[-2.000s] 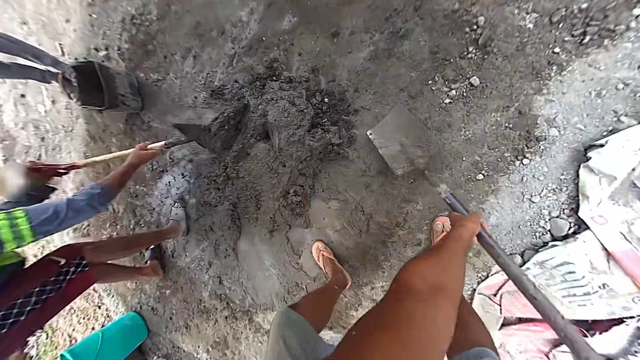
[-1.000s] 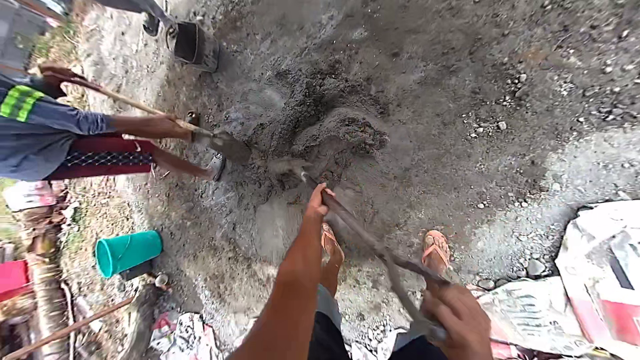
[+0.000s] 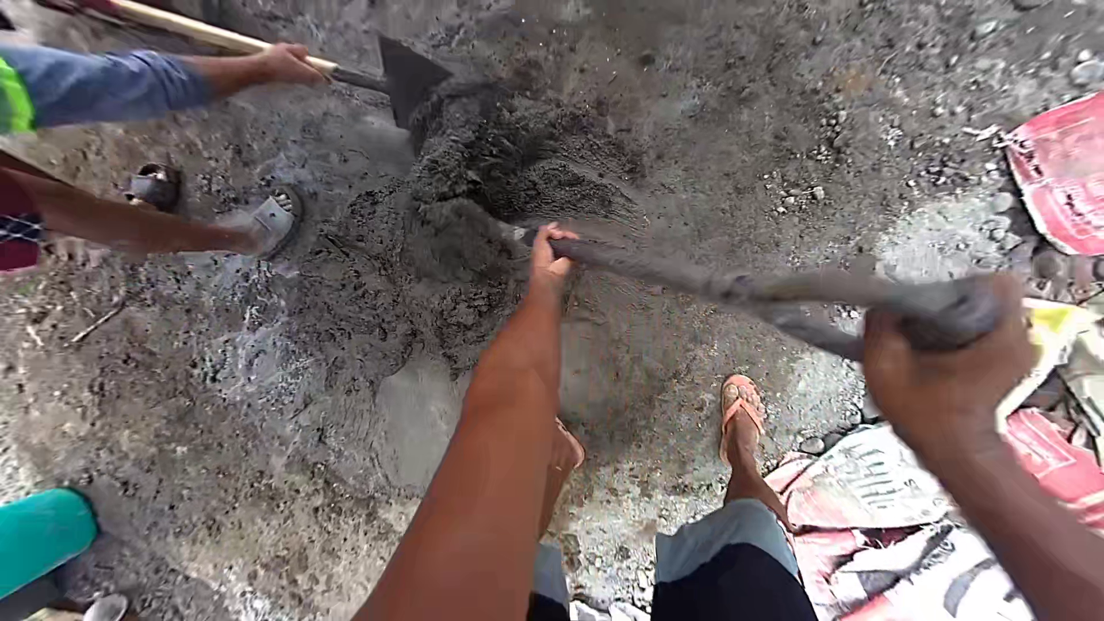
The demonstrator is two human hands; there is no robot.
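Observation:
My left hand (image 3: pixel 550 250) is closed around the lower shaft of a shovel (image 3: pixel 655 269), close to its blade. At the right, my right hand (image 3: pixel 953 362) grips the D-shaped handle end, somewhat blurred. The shovel's blade is hidden under wet grey mortar (image 3: pixel 457 241) at the pile's near side. Across the pile, a co-worker's hand (image 3: pixel 291 65) holds a second shovel with a pale wooden shaft (image 3: pixel 207 31); its dark blade (image 3: pixel 412 79) touches the top of the mortar.
A co-worker's sandalled foot (image 3: pixel 274 222) stands left of the pile. Printed woven sacks (image 3: pixel 871 479) lie at the lower right, and a red sack (image 3: pixel 1065 172) above them. A green container (image 3: pixel 43 535) is at the lower left. Pebbles (image 3: pixel 802 197) are scattered right of the pile.
Two seconds ago my shovel blade lay right of the pile; now it is in the mortar. The co-worker's blade has moved from the pile's left side onto its top since one second ago.

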